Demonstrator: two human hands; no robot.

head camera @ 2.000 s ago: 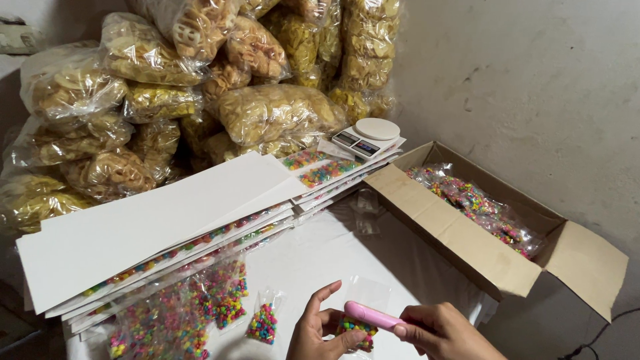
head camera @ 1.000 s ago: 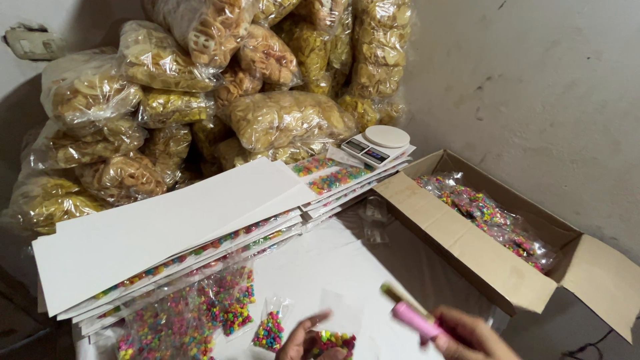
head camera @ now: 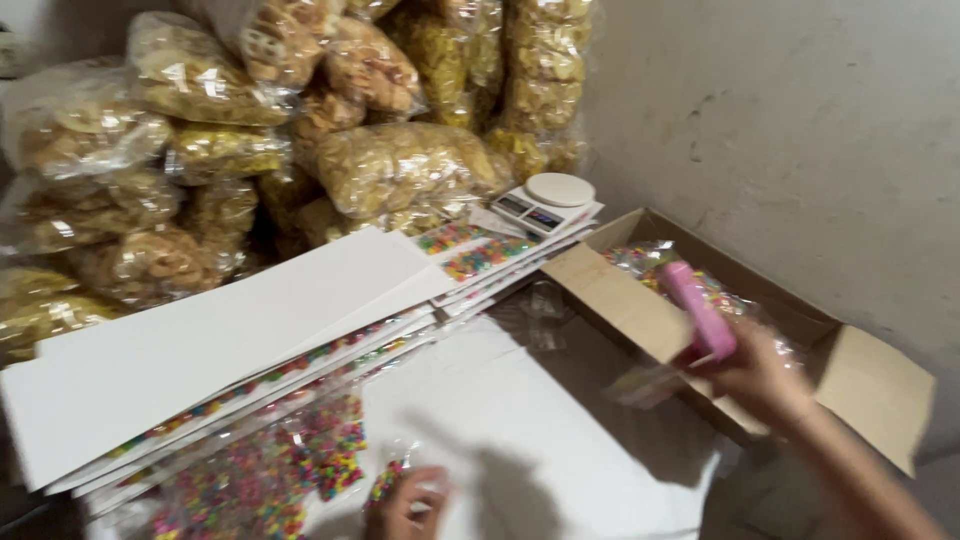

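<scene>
My right hand (head camera: 754, 371) is raised in front of the cardboard box (head camera: 615, 300), gripping a pink handheld tool (head camera: 699, 309). A blurred clear plastic packet (head camera: 641, 384) hangs just below that hand; whether the fingers hold it is unclear. My left hand (head camera: 416, 504) is low at the bottom edge, next to a small clear bag of colourful beads or candies (head camera: 386, 480). Blur hides whether its fingers grip that bag. Left of it lies a heap of bagged multicoloured pieces (head camera: 247, 465). More such packets (head camera: 720, 292) fill part of the box.
White boards (head camera: 217, 345) with colourful packets between them are stacked on the left. A white digital kitchen scale (head camera: 551, 196) sits at the stack's back end. Large clear bags of yellow and brown snacks (head camera: 405, 169) are piled behind. Small empty-looking clear bags (head camera: 545, 319) lie beside the box.
My right hand has moved from beside my left hand to the box with the pink tool. The filled bag that was between my hands is no longer there. My left hand has moved to the small bag.
</scene>
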